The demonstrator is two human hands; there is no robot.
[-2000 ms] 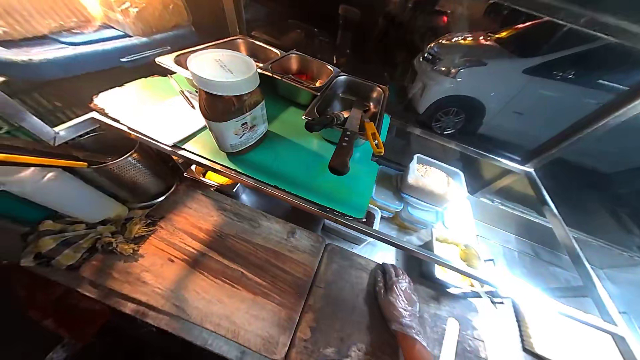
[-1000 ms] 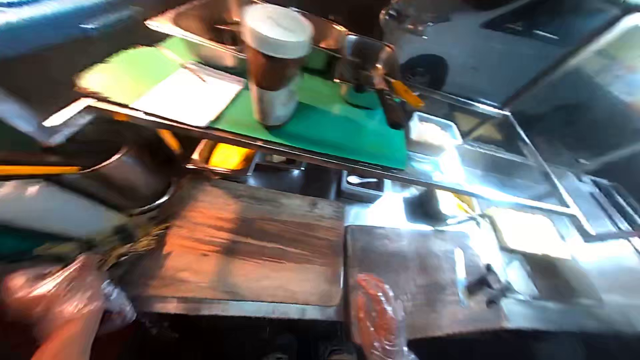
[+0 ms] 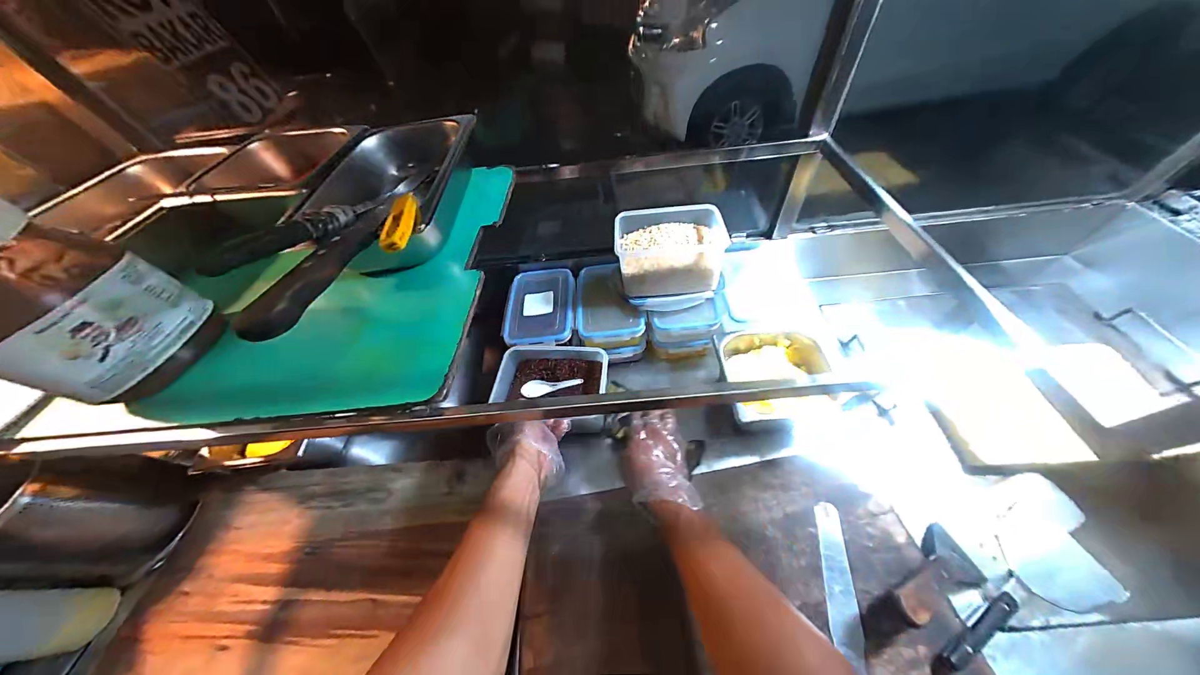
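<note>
Both hands wear clear plastic gloves and reach beneath the edge of the raised shelf. My left hand (image 3: 530, 448) is at the near side of a plastic container of dark sprinkles (image 3: 581, 368), in which a white spoon (image 3: 551, 386) lies; whether its fingers grip the container cannot be told. My right hand (image 3: 656, 455) is to the right, over the metal counter, beside a small dark item that is partly hidden; its fingertips are partly behind the shelf edge. Behind stand lidded containers (image 3: 611, 305) and an open tub of chopped nuts (image 3: 671, 251). A container with yellow contents (image 3: 773, 361) is at the right.
A metal-framed shelf (image 3: 319, 427) crosses above the work area, holding a green cutting board (image 3: 394, 347), a large jar (image 3: 103, 319), metal pans (image 3: 394, 169) and dark-handled tools. Wooden boards (image 3: 309, 562) lie below. A long spatula (image 3: 837, 581) and scrapers (image 3: 1050, 544) lie right.
The left hand has moved from the far left, beside the wooden board, to the container of dark sprinkles. The right hand has reached forward off the dark board. The view has shifted right and closer.
</note>
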